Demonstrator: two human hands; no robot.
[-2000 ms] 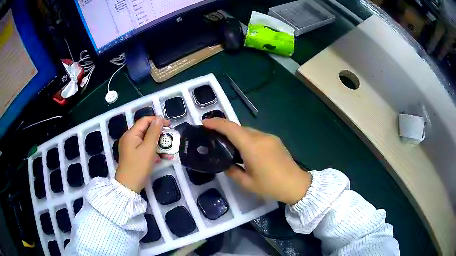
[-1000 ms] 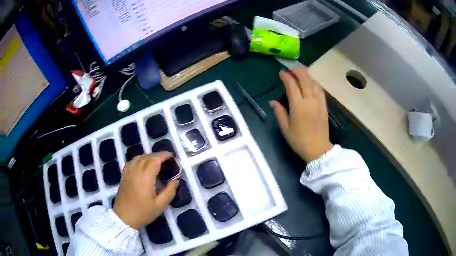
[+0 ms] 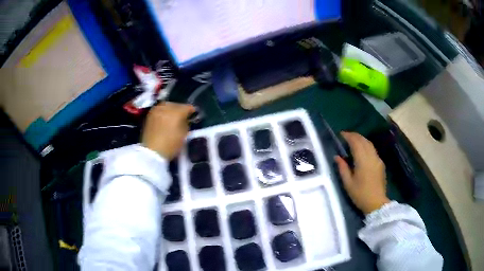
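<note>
The white blister tray (image 3: 344, 222) holds rows of black rounded-square smartwatch bodies (image 3: 243, 224); its right front pocket shows white. My left hand (image 3: 167, 131) is beyond the tray's back edge, fingers curled down by a thin white cable (image 3: 199, 95); what is under the fingertips is hidden and blurred. My right hand (image 3: 366, 172) is right of the tray, thumb and forefinger apart at the thin tweezers (image 3: 334, 136); a grip on them cannot be made out. A black object, perhaps the scanner (image 3: 404, 161), lies right of this hand.
Two monitors (image 3: 239, 26) stand at the back. Between them is a red-and-white item with cables (image 3: 144, 90). A green tissue pack (image 3: 363, 78) and a clear plastic box (image 3: 394, 50) are at the back right. A pale wooden board (image 3: 451, 159) curves along the right.
My left hand has moved from over the tray, where it held a device, to beyond its back edge. My right hand has come down beside the tweezers. The view has shifted left.
</note>
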